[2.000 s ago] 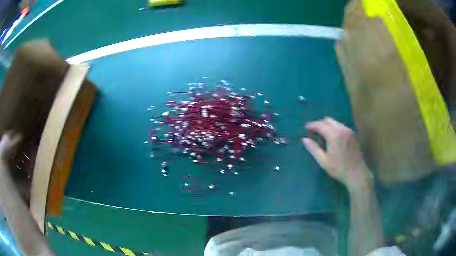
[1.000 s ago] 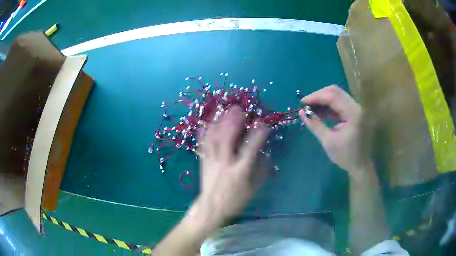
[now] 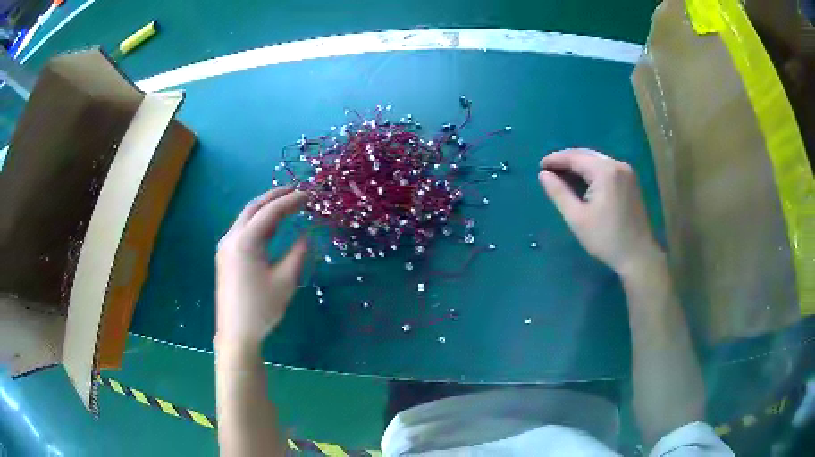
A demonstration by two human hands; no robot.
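Observation:
A tangled pile of dark red wire leads (image 3: 384,183) with small white and silver end pieces lies on the green mat. Several loose leads (image 3: 433,317) lie nearer to me, below the pile. My left hand (image 3: 264,259) is bare, at the pile's left edge, with thumb and fingers apart; its fingertips touch or nearly touch the pile, and nothing shows held in it. My right hand (image 3: 599,205) is bare, to the right of the pile and apart from it. Its thumb and index finger are curled towards each other; whether a thin lead is between them I cannot tell.
An open brown carton (image 3: 121,205) stands at the left. Another carton (image 3: 715,170) with yellow tape (image 3: 773,125) stands at the right. A white strip (image 3: 402,40) crosses the far side, with a small yellow cylinder (image 3: 138,37) beyond it. Striped hazard tape (image 3: 156,402) runs near me.
My left hand has moved left from over the pile to its left edge. My right hand has left the leads it was touching. The pile has spread and shifted slightly.

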